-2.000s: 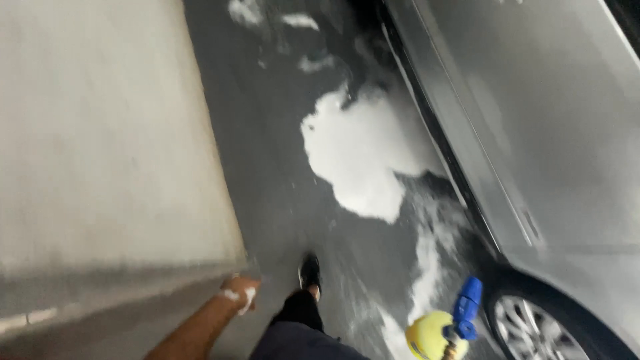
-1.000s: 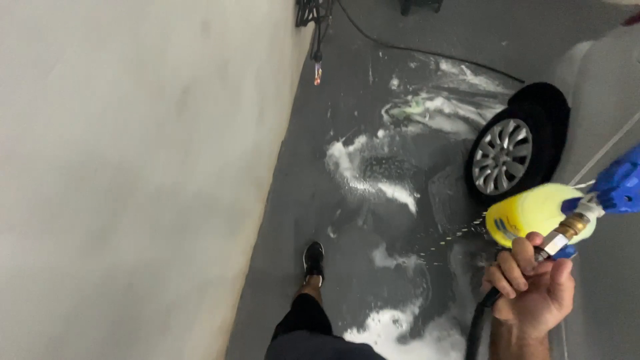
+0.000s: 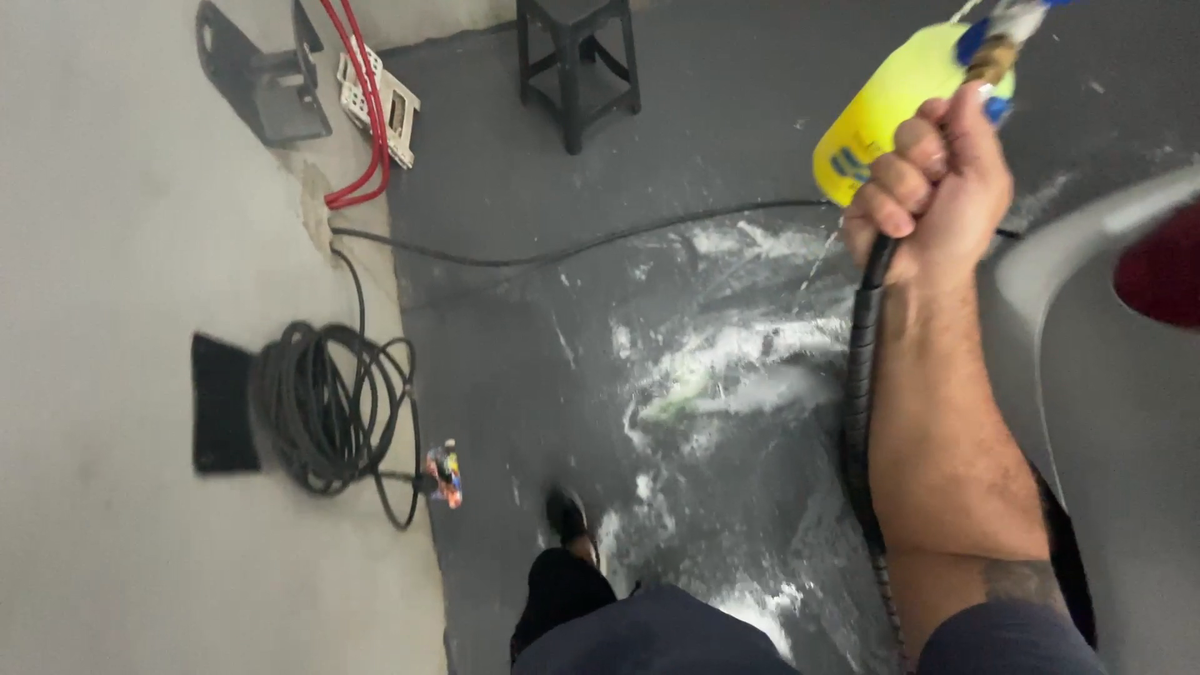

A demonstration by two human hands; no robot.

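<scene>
My right hand (image 3: pixel 933 183) is closed around the black hose (image 3: pixel 862 375) just below the brass fitting (image 3: pixel 992 61) of a foam sprayer. The sprayer's yellow bottle (image 3: pixel 872 112) is tilted beside my knuckles, and its blue head is partly cut off by the top edge. From the hand the hose runs down along my forearm. The silver-grey car's body (image 3: pixel 1134 450) is right of my arm, with a red lamp (image 3: pixel 1162 267) on it. White foam (image 3: pixel 731 366) is smeared over the floor left of the hose. My left hand is out of view.
A coiled black cable (image 3: pixel 323 408) hangs on the wall at left; a cable (image 3: pixel 562 255) crosses the floor. Red hoses (image 3: pixel 375 112) hang beside a dark wall bracket (image 3: pixel 272 84) and a whitish plastic piece (image 3: pixel 398 108). A dark stool (image 3: pixel 574 56) stands at the top.
My left hand, seen at first, has left the view. My right hand has come into view holding the hose, with the sprayer now higher up. The view has moved along the car, past the wheel.
</scene>
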